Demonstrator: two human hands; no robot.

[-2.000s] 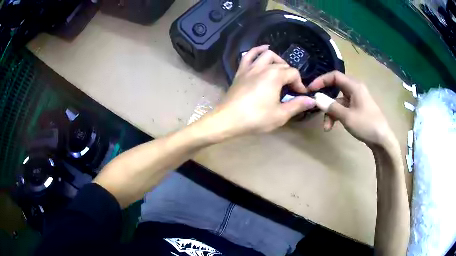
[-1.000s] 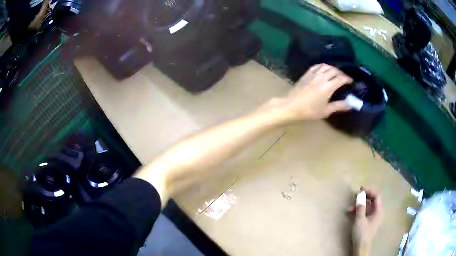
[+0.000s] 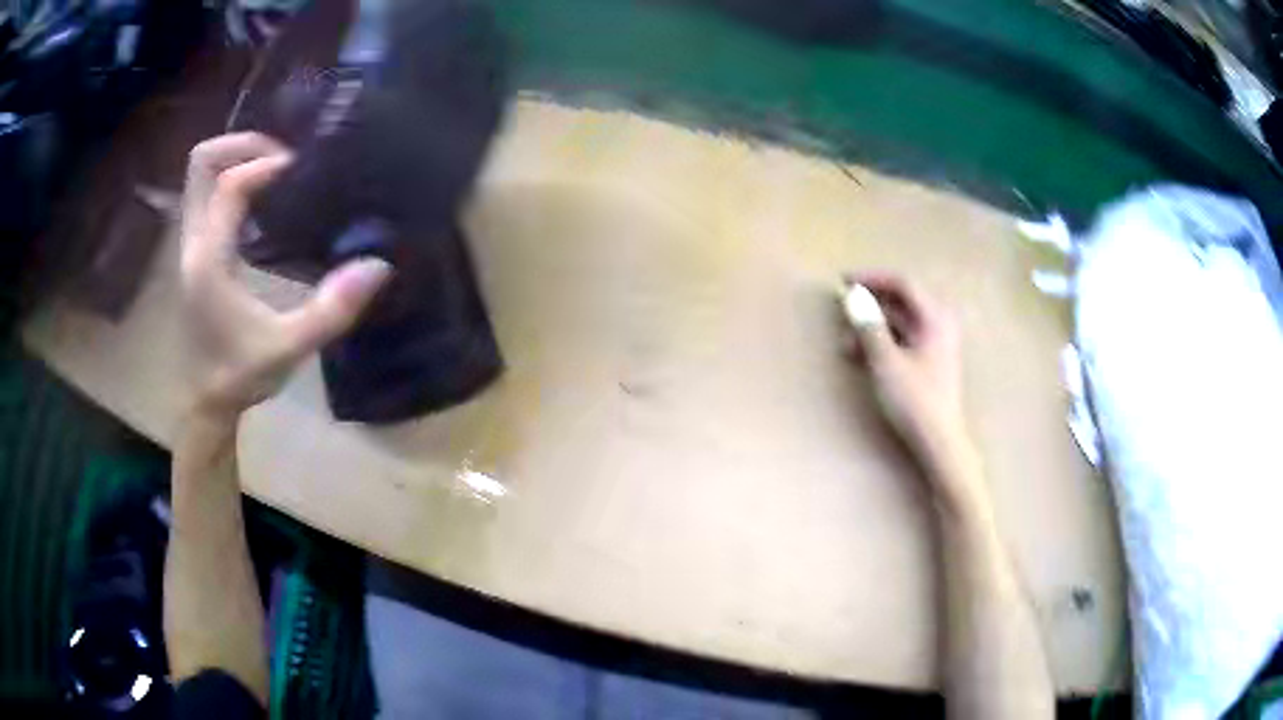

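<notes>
A black fan unit [image 3: 408, 317], blurred, stands at the left of the tan bench, its head toward the back and its blocky base toward me. My left hand [image 3: 260, 303] is at its left side, fingers and thumb curved apart, with the thumb tip over the unit. Blur hides whether it grips. My right hand [image 3: 908, 345] is low over the middle right of the bench, fingers curled, away from the unit. An off-white wrap [image 3: 864, 310] is on one digit. Whether it holds a small strip cannot be told.
More dark units [image 3: 120, 253] are at the left, blurred. White strips [image 3: 1081, 408] lie along the right, beside a puffy white plastic bag [image 3: 1196, 450]. A green belt [image 3: 788, 99] runs behind the bench [image 3: 704, 464]. Another fan [image 3: 113, 661] is lower left.
My left hand has left the fan on the belt side and moved to the unit at the left. That earlier fan is out of view. The camera view has shifted; my right hand stays curled.
</notes>
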